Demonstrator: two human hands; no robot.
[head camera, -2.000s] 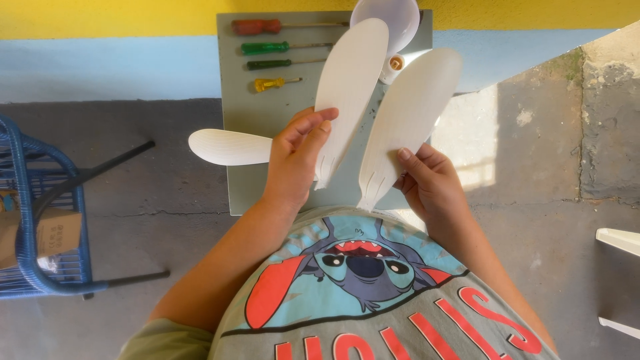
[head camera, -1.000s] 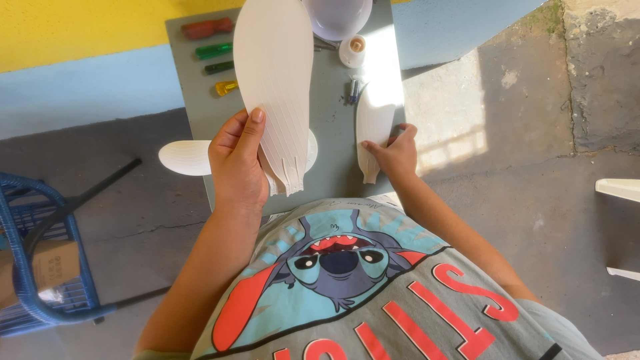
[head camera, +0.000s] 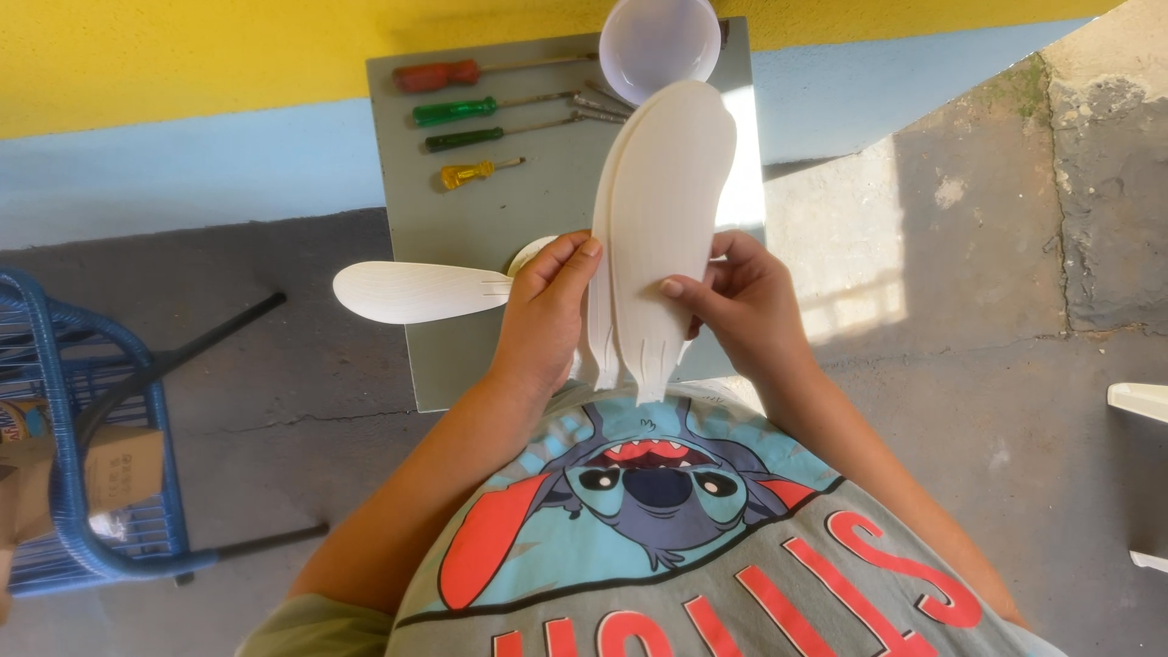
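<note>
Two white fan blades overlap upright in front of my shirt. The front blade is pinched by my right hand, thumb on its face. My left hand grips the edge of the blade behind. Another white blade lies to the left, its narrow end at a round white part that my left hand partly hides. Beyond my hands, a red-handled screwdriver, two green-handled ones and a short yellow-handled one lie on the grey tabletop.
A white bowl stands at the table's far edge, near some metal pieces. To the left is a blue corded chair holding a cardboard box. White furniture legs show at right. A yellow and blue wall borders the table.
My right hand has come from the table's right side toward my left hand and now holds a blade. The blades are now overlapped between both hands; two seconds ago they were held apart.
</note>
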